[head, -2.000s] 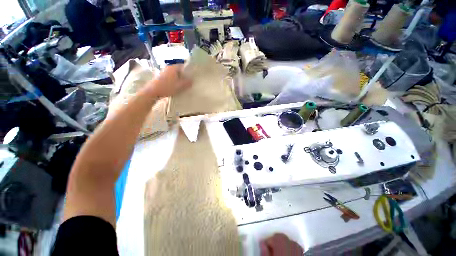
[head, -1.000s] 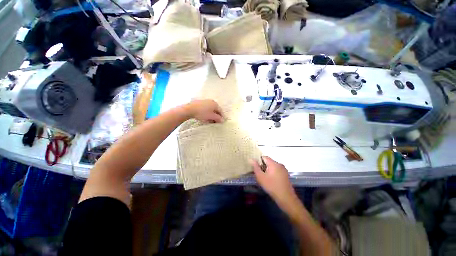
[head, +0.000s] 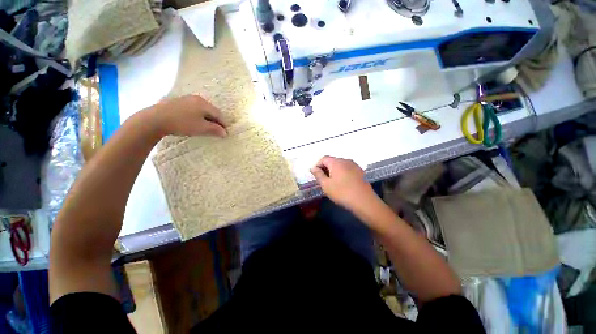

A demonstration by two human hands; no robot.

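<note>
A beige nubbly fleece panel [head: 222, 179] lies on the white table left of the needle area, its lower edge at the table's front edge. A longer beige piece [head: 209, 72] with a notched far end lies under and beyond it. My left hand [head: 193, 117] rests on the top edge of the near panel, fingers curled; whether it pinches the fabric is hidden. My right hand [head: 340, 179] is just right of the panel's corner, fingers curled together, apart from the panel, with no object visible in it. The white JACK sewing machine [head: 392, 49] stands behind, its presser foot [head: 302, 98] clear of the fabric.
Orange-handled thread snips [head: 421, 117] and yellow and green scissors [head: 480, 124] lie at the right of the table. Beige panels [head: 108, 26] are piled at the back left. Red-handled scissors [head: 19, 240] are at far left. A beige pile [head: 496, 228] sits below right.
My right hand has let go of the panel's right corner and moved a little away from it. My left hand stays at the panel's top edge. The view has moved closer to the table.
</note>
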